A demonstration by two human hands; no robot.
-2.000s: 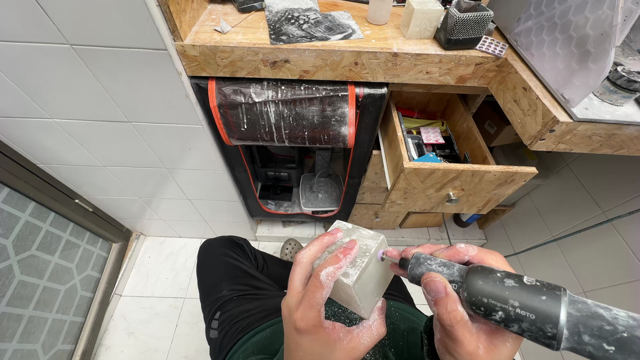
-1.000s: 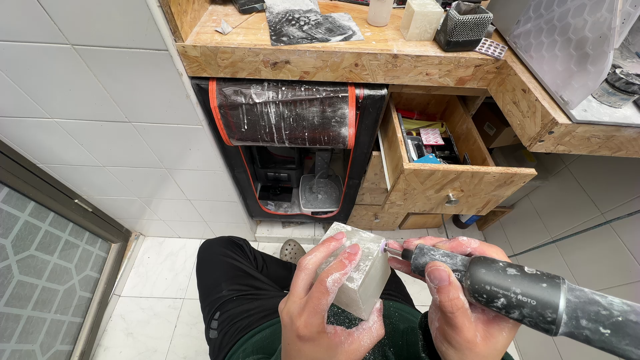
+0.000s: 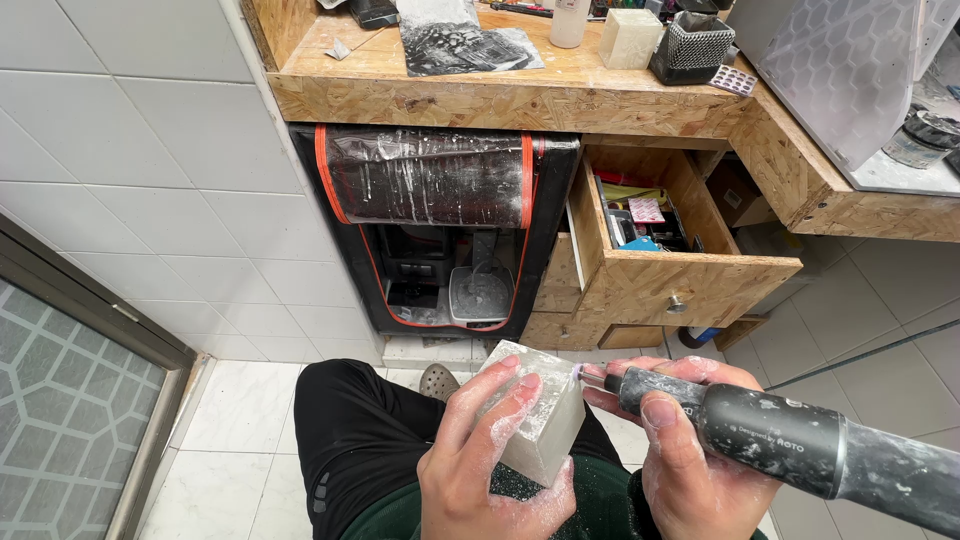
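Note:
A translucent whitish block [image 3: 551, 420], dusty on top, is held in my left hand [image 3: 487, 457], with fingers over its upper face and the thumb below. My right hand [image 3: 690, 450] grips a black Hoto cordless rotary tool [image 3: 772, 439] speckled with white powder. The tool's small tip [image 3: 579, 373] meets the block's upper right edge. White dust coats the fingers of both hands. Powder also lies on the dark green clothing beneath the block.
An OSB workbench [image 3: 480, 101] runs ahead, bearing another pale block [image 3: 630, 39] and a mesh holder [image 3: 691, 49]. Below stands a black enclosure with orange trim [image 3: 427, 176]. An open wooden drawer [image 3: 697, 277] juts out at right. A framed glass door [image 3: 75, 405] is at left.
The block in my left hand has turned and tilted slightly, and the rotary tool's tip has shifted a little along its right side. Both hands keep their holds.

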